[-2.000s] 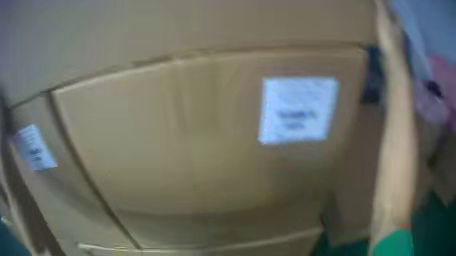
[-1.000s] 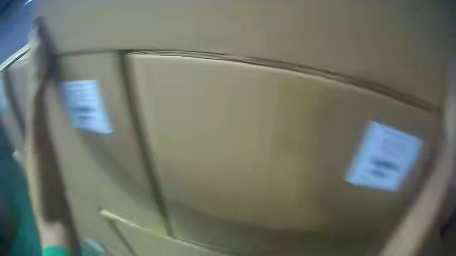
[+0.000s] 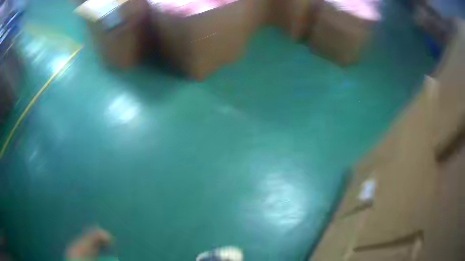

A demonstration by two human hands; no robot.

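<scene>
My left hand [image 3: 91, 244] is small and blurred at the bottom left edge, over the green floor, away from any carton; I cannot tell whether its fingers are open or closed. My right hand is not in view. Stacked brown cartons [image 3: 392, 188] fill the right side, with a small white label [image 3: 366, 189] on one. No hand touches them in view.
Green floor [image 3: 168, 153] with a yellow line [image 3: 43, 89] on the left. Brown cartons [image 3: 204, 46] with pink contents stand at the back; another such carton [image 3: 339, 38] is farther right. A shoe [image 3: 222, 254] shows at the bottom edge.
The view has swung from the close carton stack to the floor. Both arms were spread against the big carton; now only my left hand shows, away from it.
</scene>
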